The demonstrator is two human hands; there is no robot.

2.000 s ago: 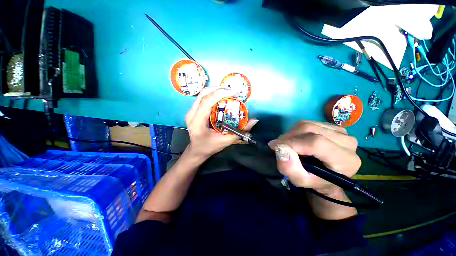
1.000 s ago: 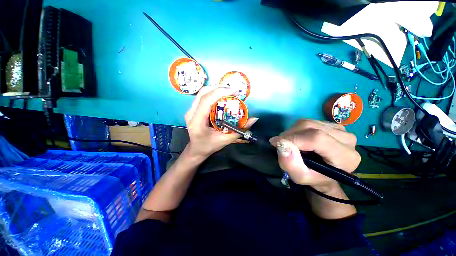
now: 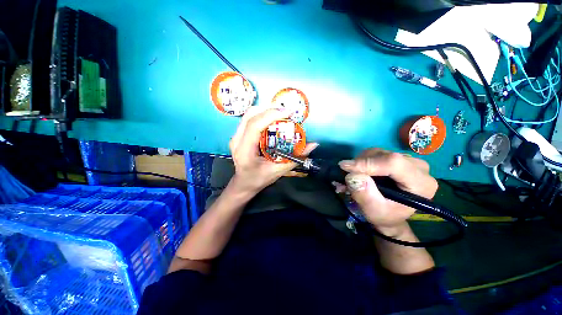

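My left hand [image 3: 251,157] holds a round orange housing [image 3: 264,143] upright at the mat's front edge, fingers around its left side. A circuit board [image 3: 285,136] with small dark and green parts sits inside it. My right hand [image 3: 391,184] grips a black soldering iron [image 3: 400,195] like a pen. The iron's metal barrel points left, and its tip reaches over the lower left part of the board; whether it touches cannot be told. A second orange housing [image 3: 289,94] stands just beyond my left fingers, and a third [image 3: 217,92] is to its left.
A thin black rod [image 3: 208,43] lies beyond the housings. Another orange housing [image 3: 439,136] and a grey metal container [image 3: 491,149] are at right. A pen-like tool [image 3: 425,81], white paper [image 3: 474,43] and light-blue wires [image 3: 530,86] lie upper right. Black ribbed box [image 3: 92,61] left; blue crates [image 3: 142,227] below.
My right hand and the iron have shifted slightly, and the iron now lies at a flatter angle with its cord bowed further out. My left hand and the held housing have barely moved.
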